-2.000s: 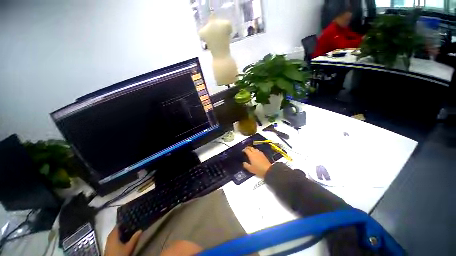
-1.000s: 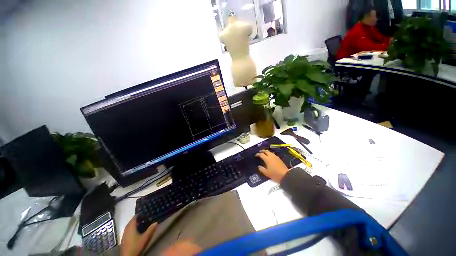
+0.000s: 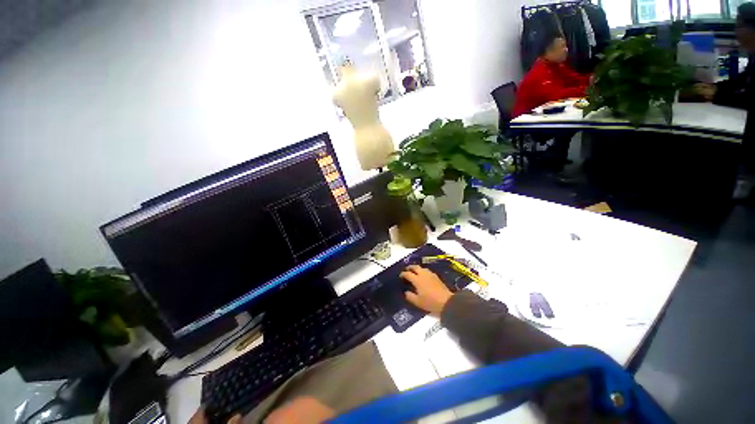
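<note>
My right hand lies over the mouse, which it mostly hides, on a dark mouse pad. My left hand is barely visible at the bottom edge, by the keyboard's left end; its fingers are cut off. The black keyboard lies below the monitor, whose dark screen shows thin white pattern outlines. Grey-brown cloth lies over the desk edge against the keyboard. A blurred skin-coloured patch shows at the bottom centre.
A yellow-handled tool, a dark tool, a bottle and a potted plant stand or lie beyond the pad. A printed sheet is at right. A blue curved bar crosses close to the camera. People sit behind.
The view has shifted about, and the left hand has dropped mostly out of the picture. White outlines on the screen are clearer than two seconds ago. The right hand stays on the mouse.
</note>
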